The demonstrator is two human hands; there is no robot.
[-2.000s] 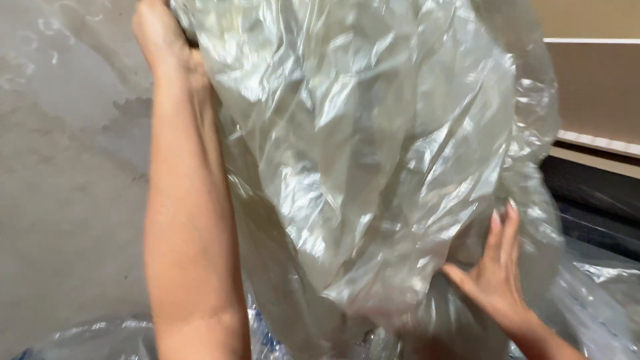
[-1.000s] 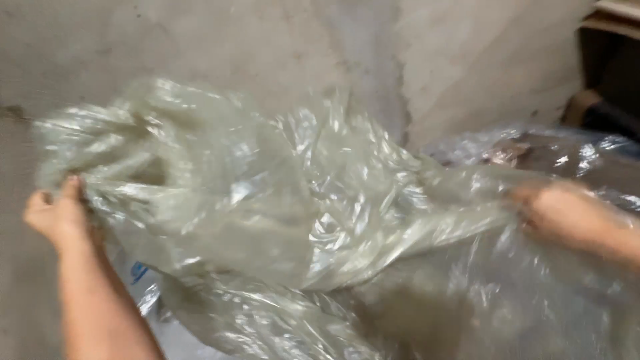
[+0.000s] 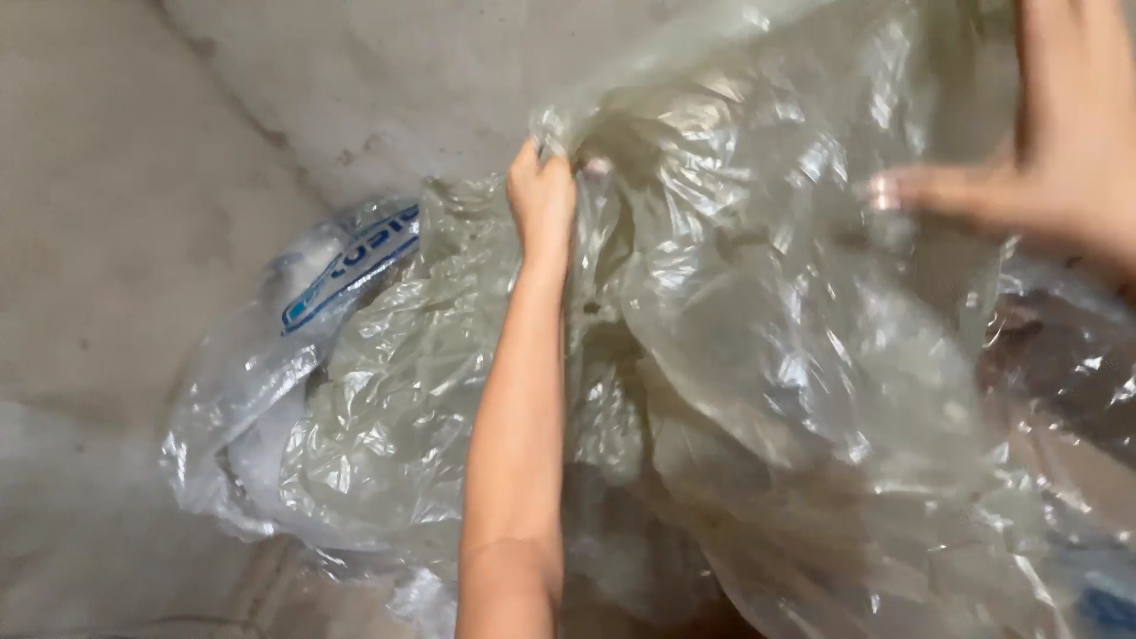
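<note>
A large, crumpled sheet of greenish see-through plastic film (image 3: 737,319) spreads from the middle to the right of the view. My left hand (image 3: 543,191), arm stretched forward, grips a bunched edge of it near the top middle. At the upper right my right hand (image 3: 1056,169) is blurred, its thumb pointing left and apart from the fingers, which run out of the frame. It is over the film or just beside it; whether it touches cannot be told. Under the film at the left lies a clear plastic bag (image 3: 257,390) with blue printing.
A stained grey concrete floor (image 3: 106,222) shows at the left and top, with a dark crack across it. More clear plastic (image 3: 1065,355) lies over something brown at the right edge.
A second ago both hands held the film stretched between them. The right hand has since let go and its fingers are spread; the left still grips. The view has shifted a lot.
</note>
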